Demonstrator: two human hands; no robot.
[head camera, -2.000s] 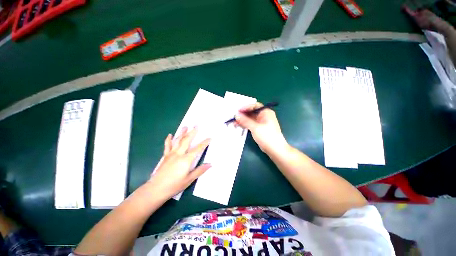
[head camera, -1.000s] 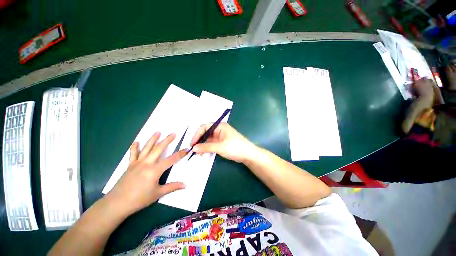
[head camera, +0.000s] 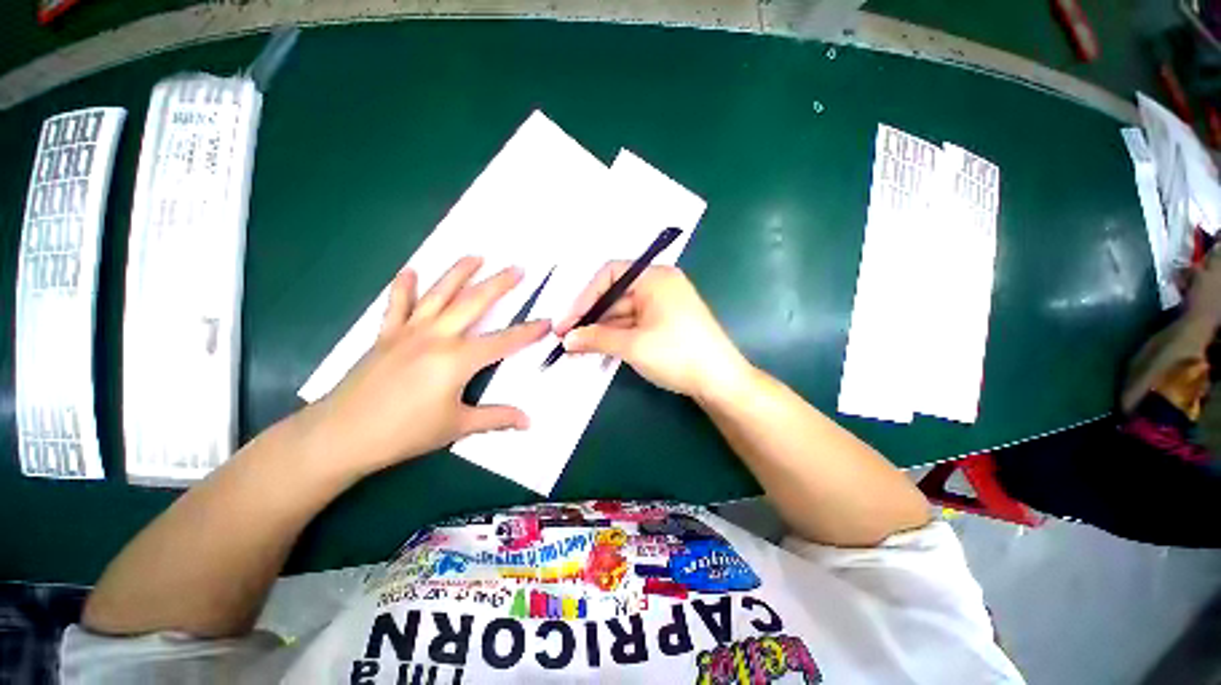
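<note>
Two long white adhesive sheets lie slanted in front of me, the left sheet (head camera: 516, 181) and the right sheet (head camera: 542, 448). My left hand (head camera: 435, 355) lies spread over both, palm down, its index fingertip near the tweezer tips. My right hand (head camera: 649, 325) holds the black tweezers (head camera: 625, 288) like a pen, tips down on the right sheet beside my left fingertip. Whether a small piece is at the tips, I cannot tell.
Two printed strips lie at the far left (head camera: 67, 268) (head camera: 188, 295). Two overlapping spare sheets (head camera: 911, 281) lie at right. A pale rail (head camera: 536, 11) runs along the back. Another person's hand (head camera: 1178, 355) works over papers at the far right.
The view has shifted, so the red units behind the rail are mostly out of the picture. From the first frame, my right hand has come down the right sheet to my left fingertip.
</note>
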